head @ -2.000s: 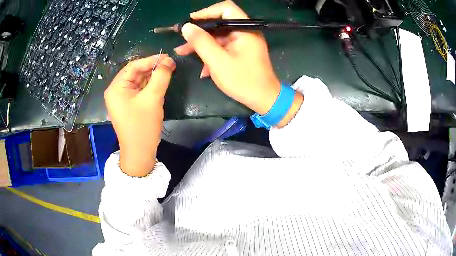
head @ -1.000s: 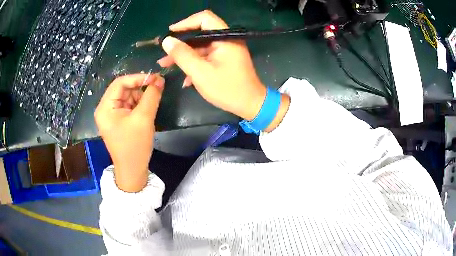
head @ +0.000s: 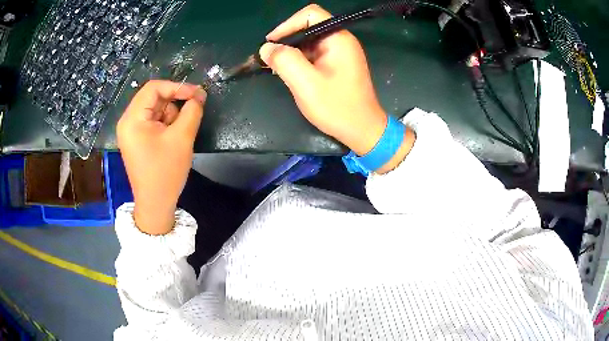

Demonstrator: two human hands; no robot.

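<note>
My right hand [head: 327,80], with a blue strap on its wrist, holds a black soldering iron [head: 320,28]. The iron's tip points left and down at a small shiny silvery piece [head: 214,72] on the dark green mat [head: 247,120]. Whether the tip touches it I cannot tell. My left hand [head: 160,126] is just left of that piece, with thumb and forefinger pinched together. A hair-thin light wire [head: 181,84] shows at its fingertips. Its full length is hidden by the fingers.
A clear blister tray [head: 87,60] full of small parts lies at the left. A black box [head: 524,33] with cables and a red light [head: 475,60] stands at the right, near a white strip [head: 553,126] and yellow wires [head: 587,80]. Blue bins [head: 100,210] are below the bench edge.
The iron has tilted, and its tip has come down to the shiny piece, now exposed on the mat. My left hand has moved slightly left relative to the right hand, still pinching.
</note>
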